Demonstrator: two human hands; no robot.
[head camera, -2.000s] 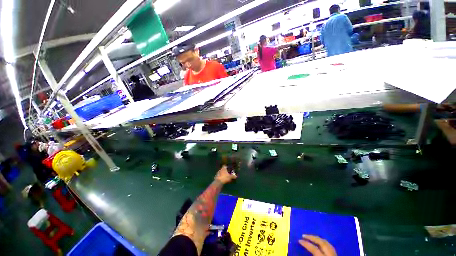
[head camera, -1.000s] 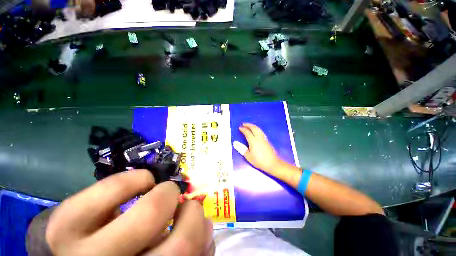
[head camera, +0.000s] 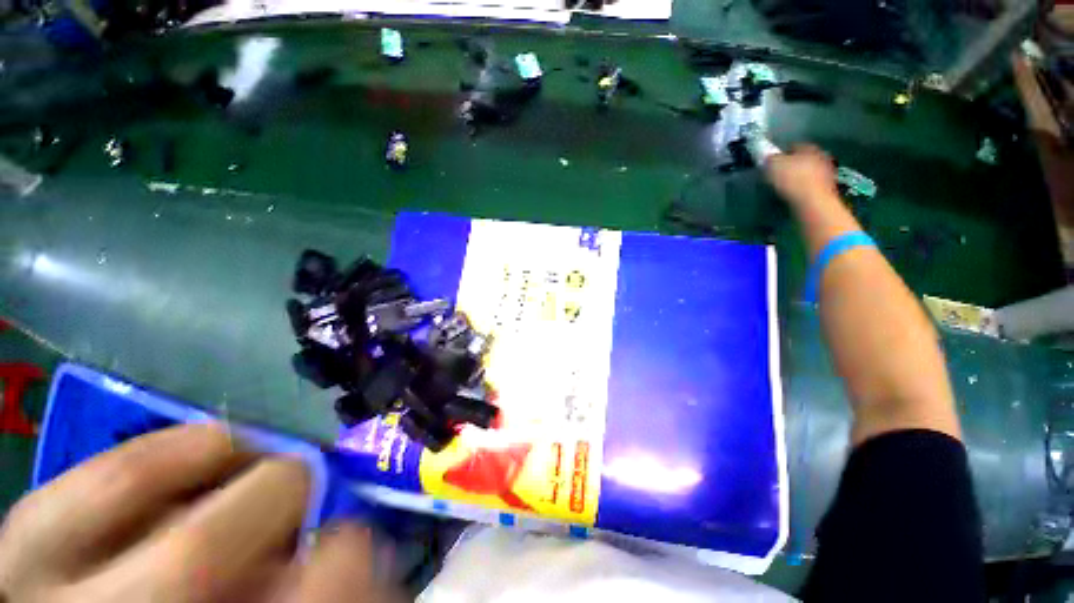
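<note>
My left hand (head camera: 177, 518) is large and blurred at the lower left, over the blue bin (head camera: 112, 389). Its fingers are curled; whether it holds anything cannot be told. My right hand (head camera: 804, 177) reaches out over the green belt. Its fingertips, with a small white patch, are at a cluster of pale green circuit boards (head camera: 754, 83) with dark leads; whether they grip one cannot be told. Black plastic housings (head camera: 395, 348) lie heaped on the left part of the blue and yellow printed carton (head camera: 695, 365) and beside it.
Another circuit board (head camera: 856, 181) lies just right of my right hand. More boards (head camera: 528, 66) and small parts (head camera: 397, 150) are scattered along the belt (head camera: 294, 153). A white sheet (head camera: 495, 12) runs along the far edge. A red object (head camera: 18, 395) stands at the far left.
My right hand has left the carton and moved forward to the boards on the belt. My left hand has moved left and down from the housing heap, to over the bin.
</note>
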